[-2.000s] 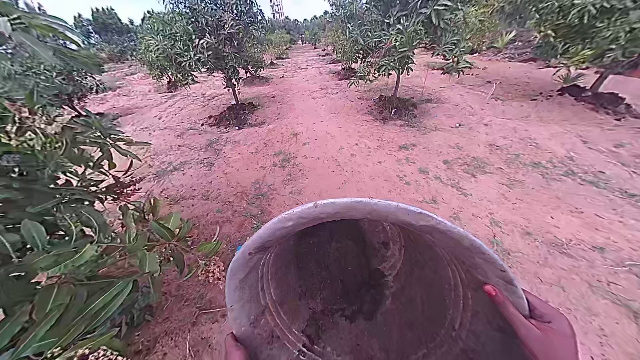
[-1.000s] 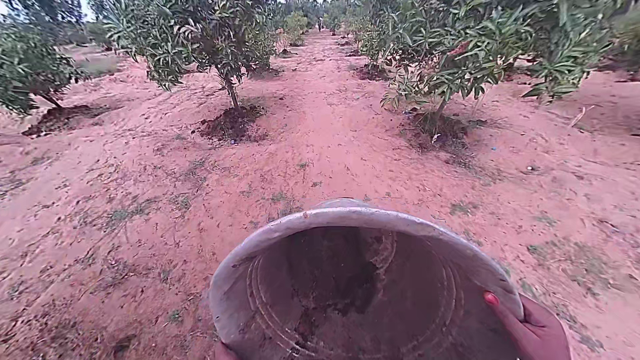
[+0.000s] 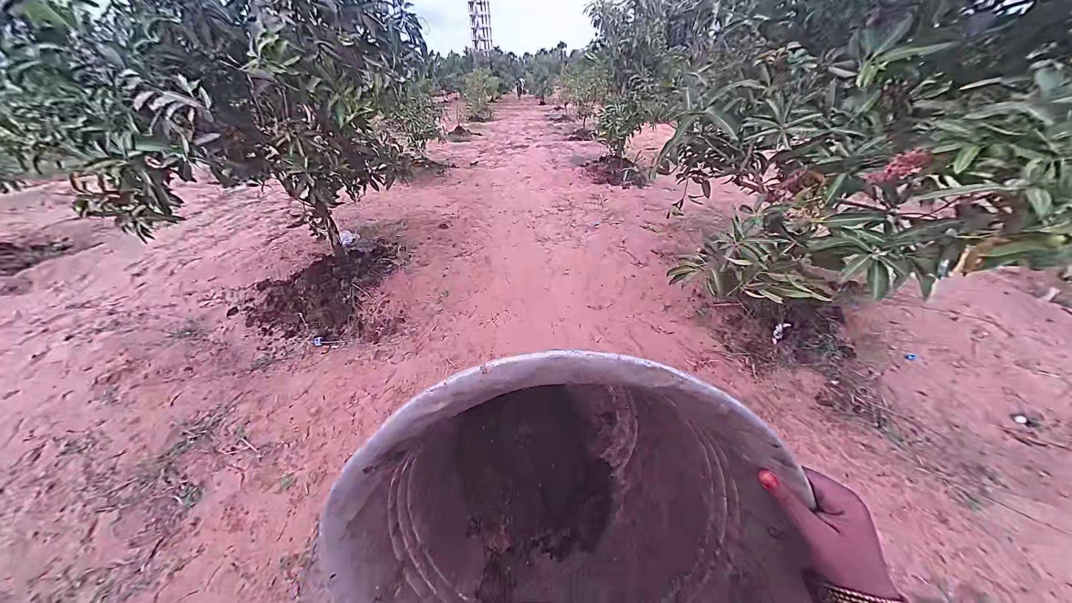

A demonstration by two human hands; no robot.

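Note:
A wide, round basin with a pale rim fills the lower middle of the head view, tilted so its stained inside faces me. Dark residue clings to its inner bottom. My right hand grips the rim at the right, thumb inside and fingers behind the wall; a bangle circles the wrist. My left hand is out of the frame. The basin looks empty apart from the residue.
Reddish bare soil runs ahead between rows of leafy trees. One tree stands at the left with dark soil round its trunk; branches reach in from the right. A tower rises far off.
The view has travelled forward along the row, and the nearer trees differ. My left fingertips, earlier at the basin's left edge, are no longer visible. My right hand stays on the rim.

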